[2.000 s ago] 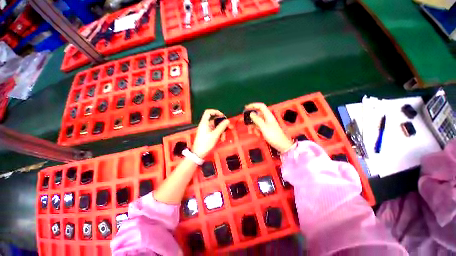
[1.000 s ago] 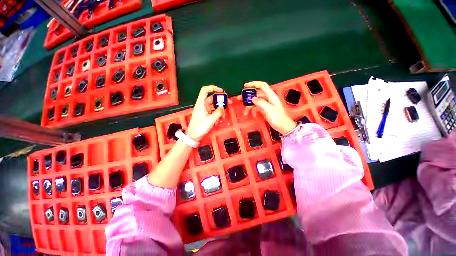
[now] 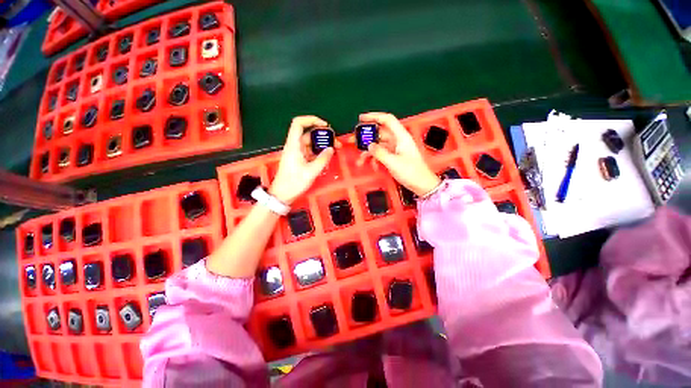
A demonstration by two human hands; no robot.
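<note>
My left hand [image 3: 303, 159] holds a small square smartwatch unit [image 3: 322, 139] by its edges; its dark screen shows white lines of text. My right hand [image 3: 395, 151] holds a second smartwatch unit [image 3: 367, 136]; its screen is lit with purple and white marks. Both screens face me, side by side and apart, above the back edge of a red compartment tray [image 3: 322, 246]. That tray holds dark-faced units in its pockets, a few with bright reflective faces [image 3: 309, 272]. My forearms and sleeves hide some pockets.
A second red tray [image 3: 136, 225] lies at left, partly under my left sleeve. A third [image 3: 236, 114] holds face-down units on the green belt [image 3: 341, 53]. At right are papers [image 3: 591, 204], a pen [image 3: 567, 173], a calculator [image 3: 661, 155] and a person's pink sleeve [image 3: 651, 265].
The units were dark or turned away two seconds ago; both screens now show, and their displays have changed since one second ago. The trays and papers have shifted left and up in view.
</note>
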